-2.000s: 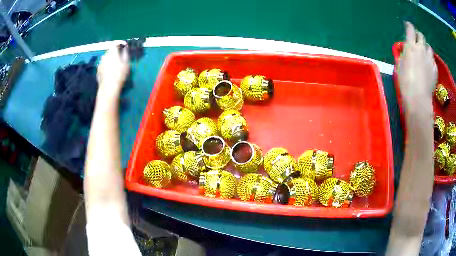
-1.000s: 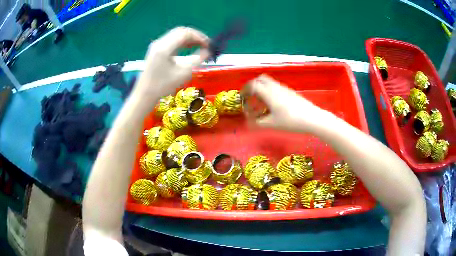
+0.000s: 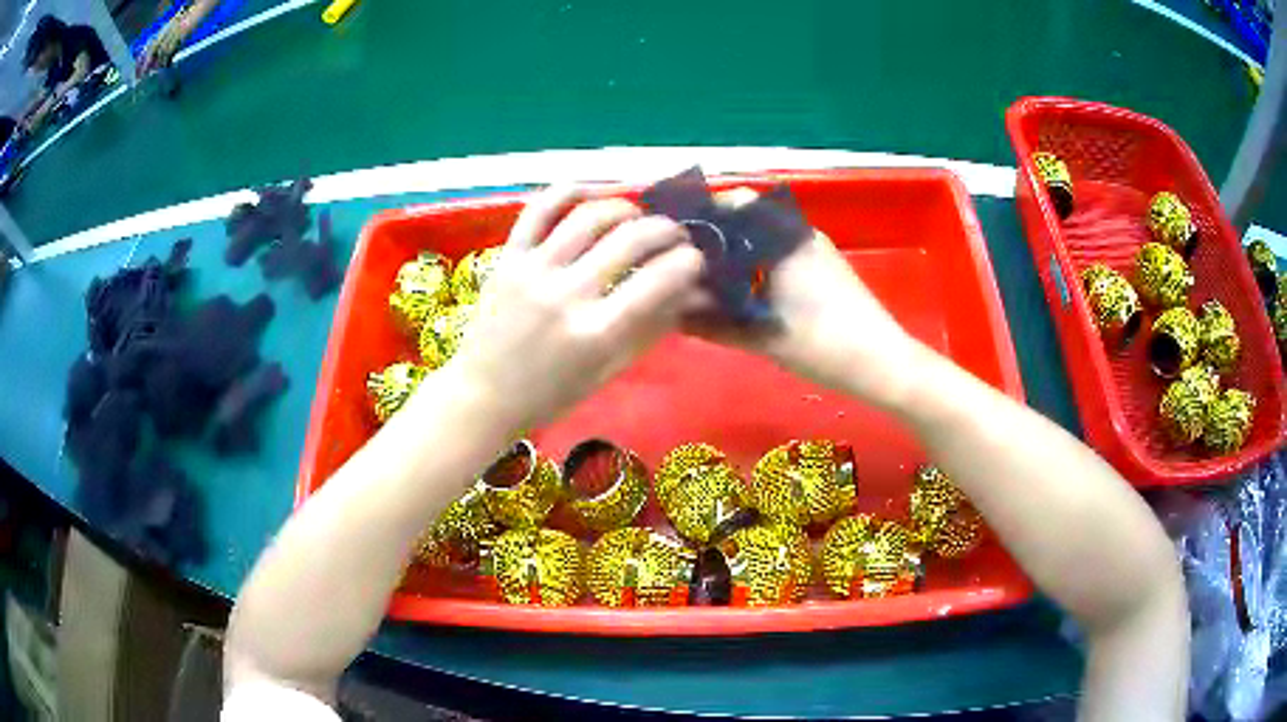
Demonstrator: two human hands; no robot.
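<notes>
A black lining piece point(image 3: 734, 247) is spread with its square arms out above the back of the red work tray point(image 3: 663, 616). A fine ring outline shows at its centre. My right hand point(image 3: 812, 289) is under and beside it, wrapped around a gold shell mostly hidden by the piece. My left hand point(image 3: 600, 282) touches the piece from the left, fingers bent over its edge. Several gold shells point(image 3: 702, 491) lie in the tray, mostly along its front and left. Two open necks point(image 3: 596, 467) face up. My left hand and forearm hide part of the left group.
A loose pile of black pieces point(image 3: 177, 374) lies left of the tray, with a smaller heap point(image 3: 282, 240) behind it. A red perforated basket point(image 3: 1061, 303) with gold shells stands at right. A clear plastic bag point(image 3: 1214, 564) is below it. A person point(image 3: 64, 64) is at far upper left.
My left hand has carried the black piece from the pile side to my right hand. My right hand has come from the basket into the tray and taken hold of a shell there.
</notes>
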